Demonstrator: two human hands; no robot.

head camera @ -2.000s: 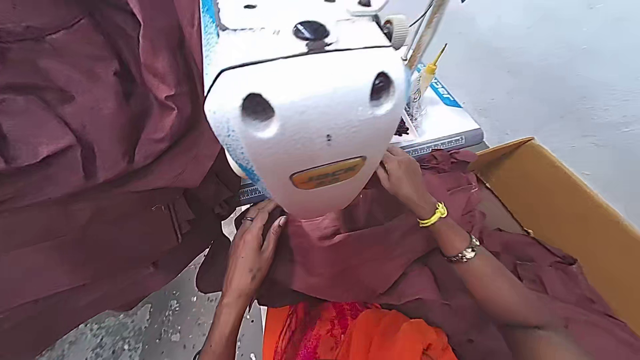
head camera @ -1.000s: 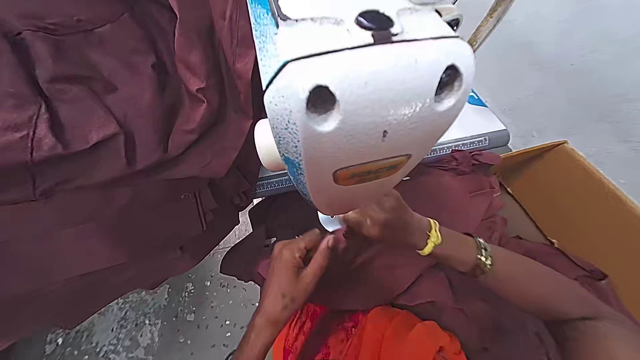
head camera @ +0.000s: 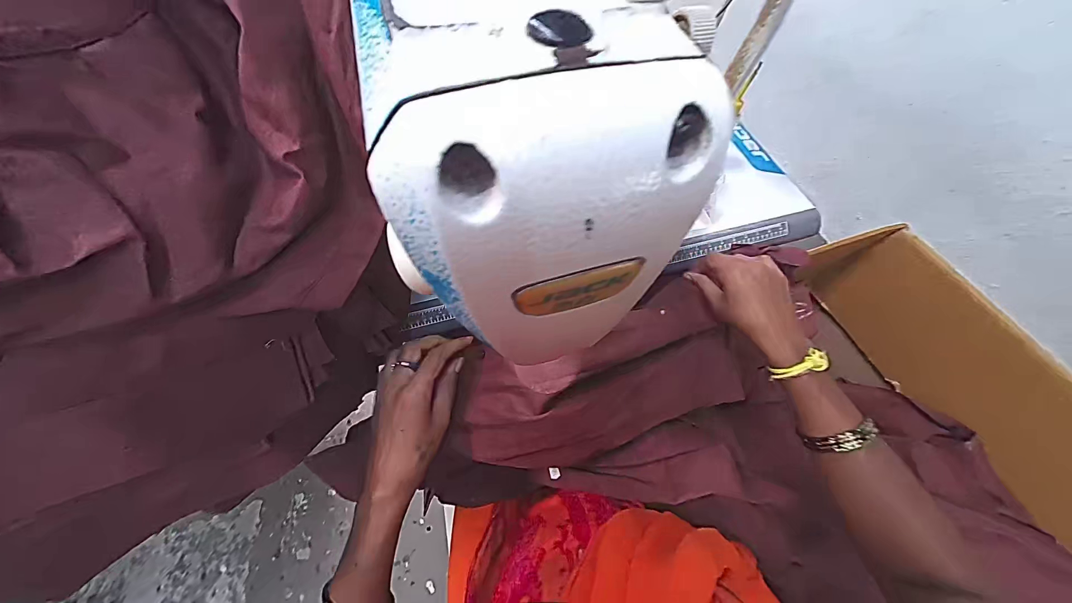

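Observation:
Maroon fabric [head camera: 603, 402] lies across the front of a white Jack sewing machine [head camera: 553, 184], whose head hides the needle and presser foot. At the left of the machine head, my left hand [head camera: 419, 394] rests with bent fingers on the fabric's edge by the ruled strip. My right hand [head camera: 745, 297], with a yellow band at the wrist, pinches the fabric's upper edge between thumb and fingers to the right of the head.
More maroon fabric [head camera: 167, 352] hangs in a large heap at the left. A cardboard box [head camera: 946, 335] stands at the right with cloth reaching into it. The machine bed's ruled edge [head camera: 737, 239] shows behind my right hand. Speckled floor [head camera: 218, 544] is below left.
My hands were close together below the machine head one second ago; now they are apart, the left one to the left and the right one to the right, with the fabric spread between them.

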